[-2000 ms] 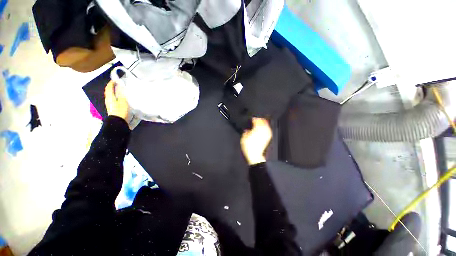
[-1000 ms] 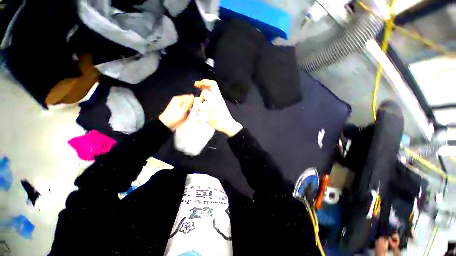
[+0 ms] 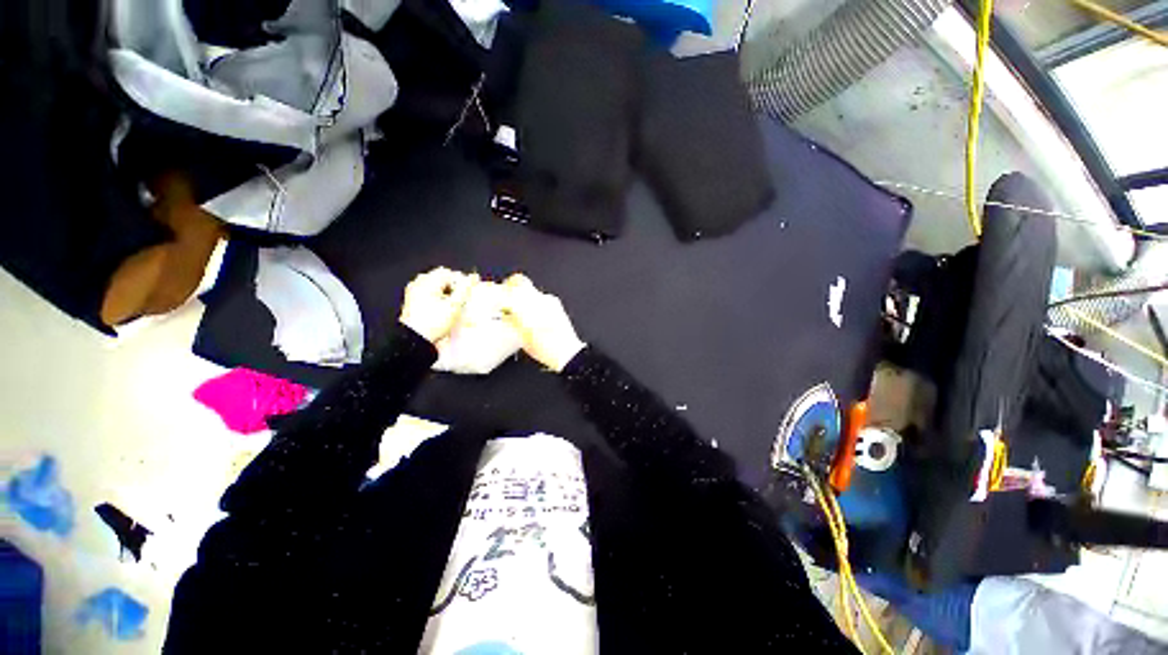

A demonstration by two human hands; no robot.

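Observation:
My left hand (image 3: 436, 302) and my right hand (image 3: 541, 323) are close together over the near part of the black pressing table (image 3: 717, 307). Both hold a small stack of pale pieces (image 3: 480, 346) between them, its upper edge in my fingers. A curved pale grey piece (image 3: 308, 307) lies at the table's left edge. Dark garment panels (image 3: 583, 128) lie side by side at the back of the table.
Grey garment parts (image 3: 288, 122) and a brown item (image 3: 167, 262) are at the far left. A steam iron (image 3: 810, 429) with an orange handle stands at the right, beside a white ring (image 3: 876, 449). A padded pressing arm (image 3: 1005, 294) is further right. Pink cloth (image 3: 250, 398) is at left.
My hands came together from apart, and the pale pieces are now held between them. The white bundle seen at left no longer shows there. The view has turned, bringing the iron in at right.

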